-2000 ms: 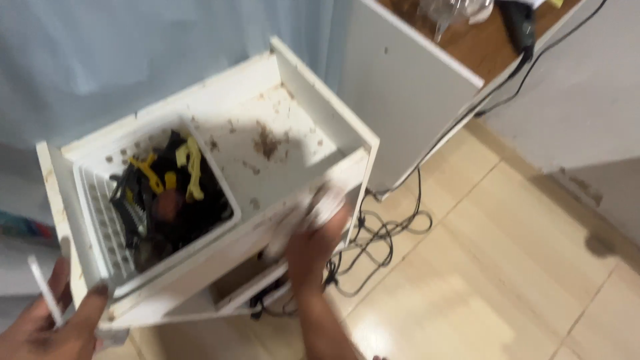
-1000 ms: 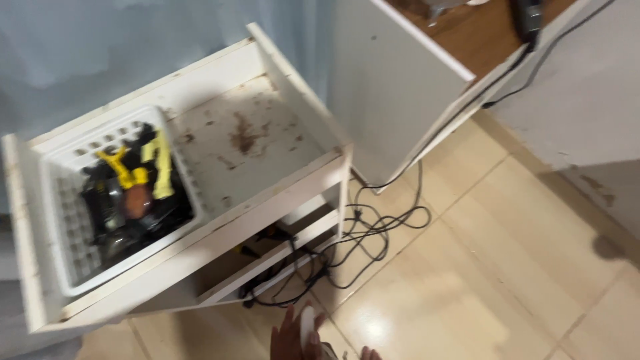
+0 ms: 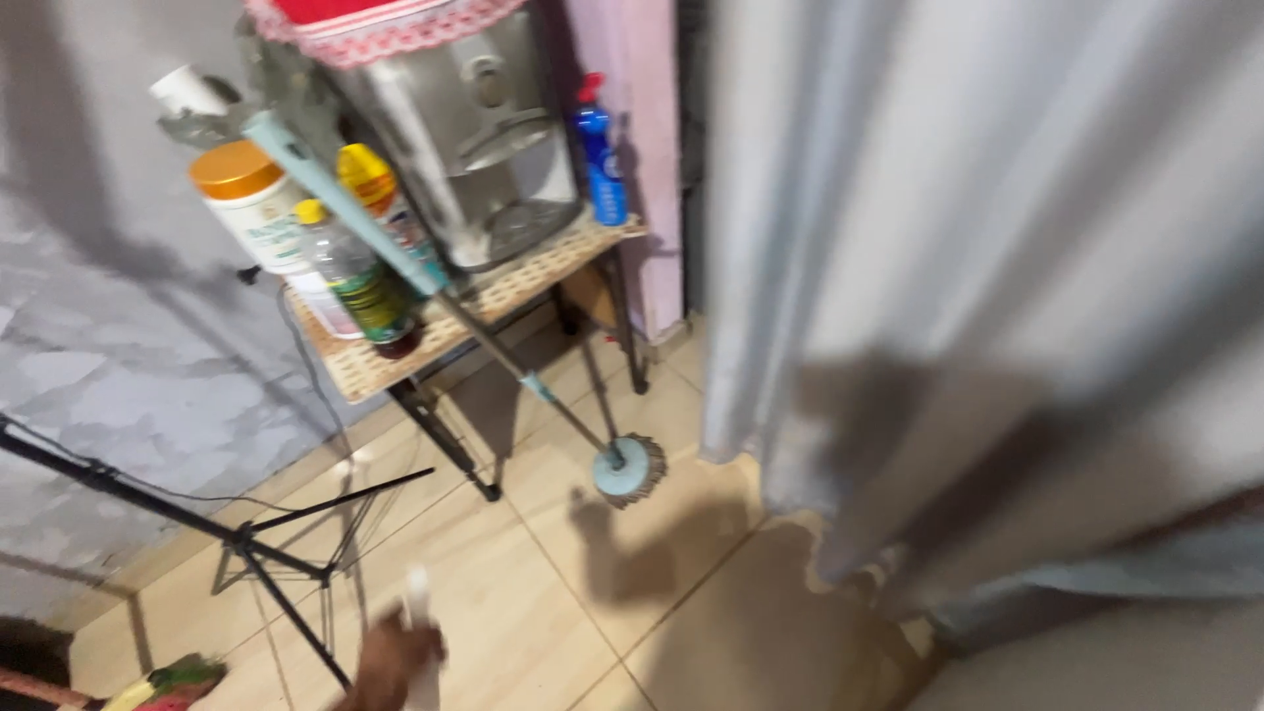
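My left hand [image 3: 397,652], blurred, is low in the head view, left of the middle, with its fingers closed around a slim white object [image 3: 418,592]. The object points upward past the fingers; the blur hides what it is. Beyond the hand, a mop with a round light-blue head [image 3: 622,469] rests on the tiled floor, its pale-blue handle [image 3: 341,202] leaning at a small table [image 3: 360,370]. My right hand is out of view.
A water dispenser [image 3: 474,128], a bottle with a yellow cap [image 3: 370,301], an orange-lidded tub [image 3: 257,212] and a blue spray bottle [image 3: 600,168] stand on the table. A black tripod stand [image 3: 242,538] is at left, a grey-blue curtain [image 3: 889,247] at right.
The view has swung away from the white drawer unit and its basket to the table, mop and curtain. My right hand, seen earlier, has left the view.
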